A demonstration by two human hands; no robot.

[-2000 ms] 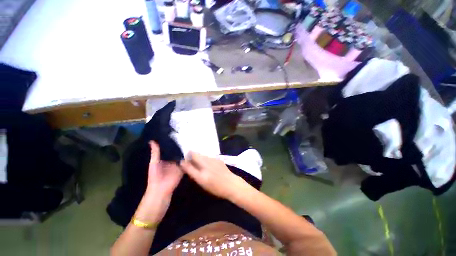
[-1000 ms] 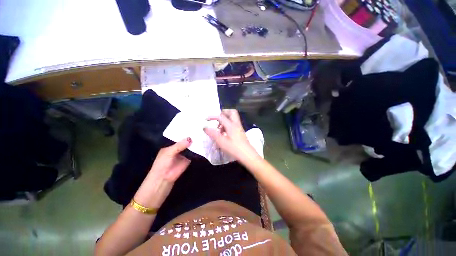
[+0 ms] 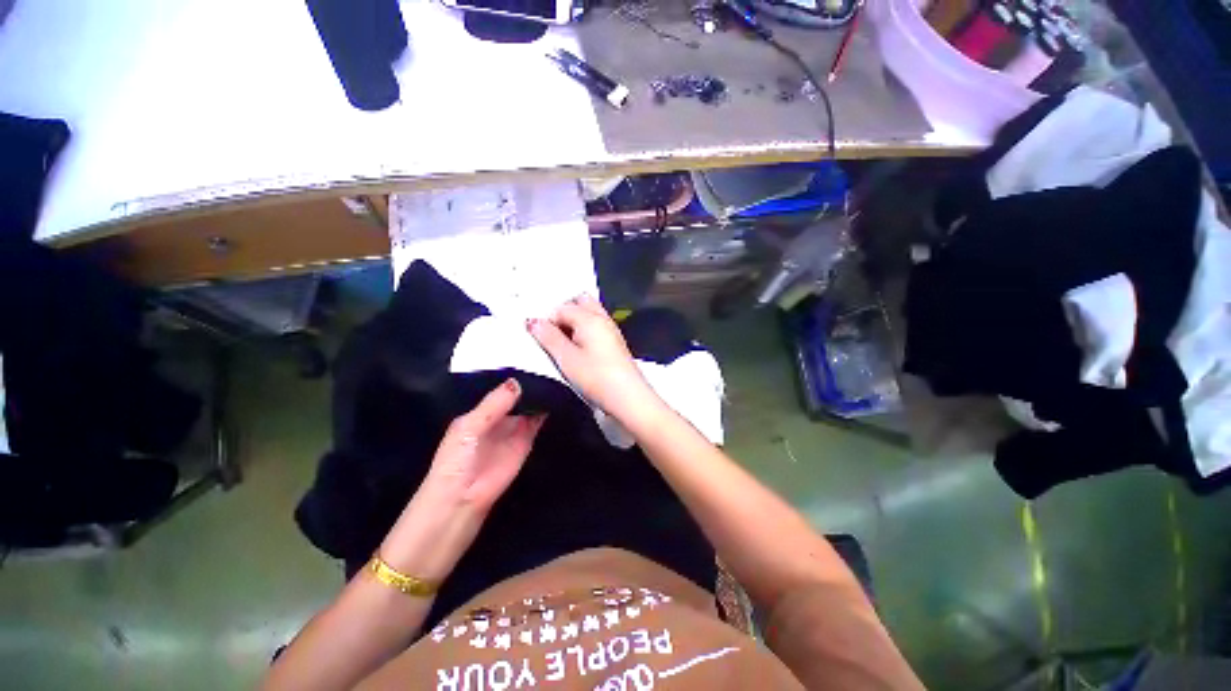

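Observation:
A black garment (image 3: 392, 365) lies over my lap below the table edge. A white fabric panel (image 3: 493, 347) with a curved edge lies on it, and more white cloth shows to the right of my right wrist. My left hand (image 3: 486, 443) is at the black cloth just below the white panel, thumb up, black cloth between thumb and fingers. My right hand (image 3: 583, 348) is on the right part of the white panel, fingertips bent together at the cloth. Whether it pinches a needle or thread is too small to see.
A paper sheet (image 3: 540, 257) hangs from the table edge (image 3: 297, 186). On the table are a black thread cone (image 3: 359, 54), a smartphone (image 3: 520, 10), a short black-and-white stick (image 3: 590, 78), small dark parts and a pink bin (image 3: 932, 74). Black and white garments (image 3: 1040, 297) are heaped at right; dark cloth at left.
The white panel, raised between my hands a second ago, lies lower with black cloth over its lower part. My right hand has shifted slightly left. Earlier, my hands held mostly black cloth.

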